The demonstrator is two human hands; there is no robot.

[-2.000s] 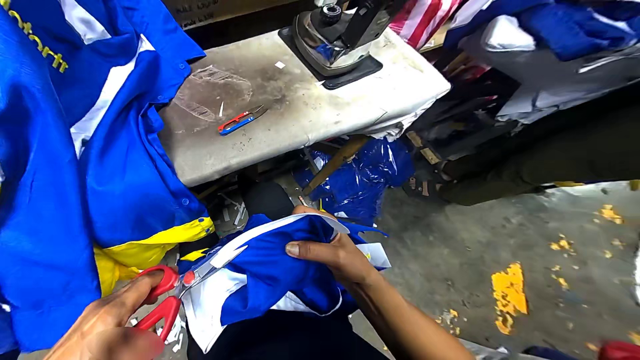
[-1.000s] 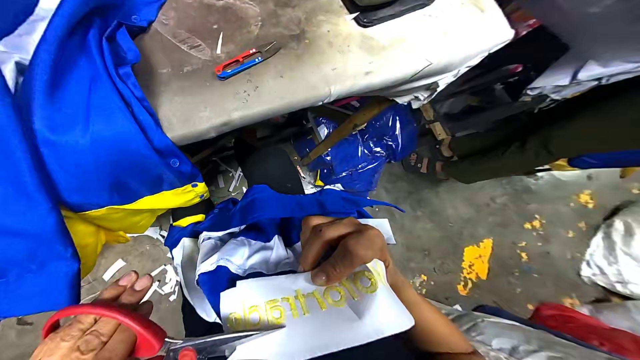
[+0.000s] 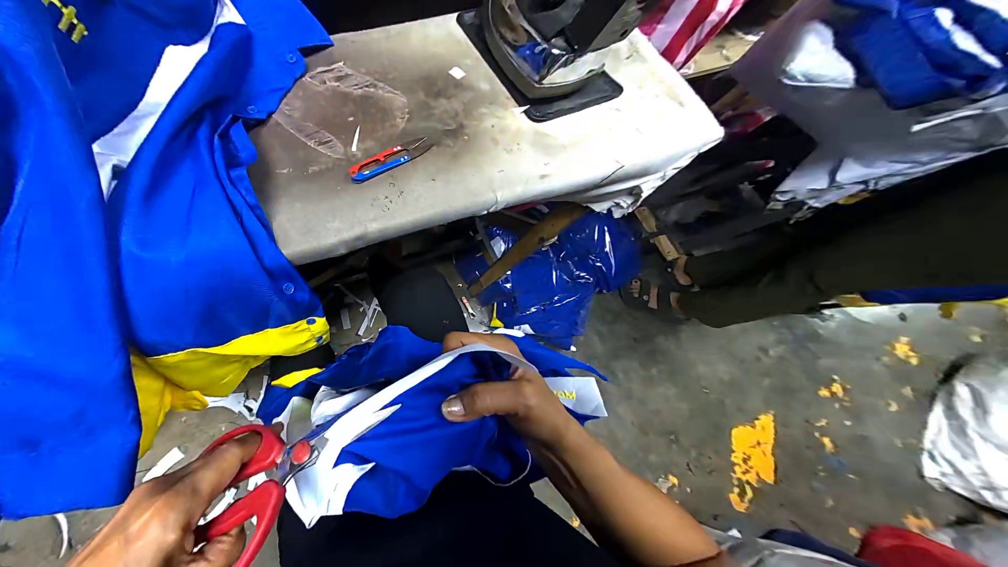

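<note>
My left hand (image 3: 185,500) is at the lower left with its fingers through the red handles of a pair of scissors (image 3: 260,480). The blades are partly hidden at the left edge of the white backing (image 3: 346,437) on a blue and white fabric piece (image 3: 425,449). My right hand (image 3: 504,394) grips that piece with the thumb on top, over my dark-clothed lap. Behind my right wrist a white strip (image 3: 579,394) with yellow lettering sticks out. Thread snips (image 3: 390,160) with red and blue handles lie on the pressing table.
An iron (image 3: 543,55) rests on a dark pad on the cloth-covered table (image 3: 504,169). Blue garments (image 3: 181,260) hang over its left side. Beneath it lie plastic-wrapped blue bundles (image 3: 567,268) and scraps. A person's sandalled foot (image 3: 657,295) is at the right.
A second ago the white lettered strip faced up in my right hand beside the scissors; now the blue piece with white backing is up. The scissors have moved up. The view has shifted back.
</note>
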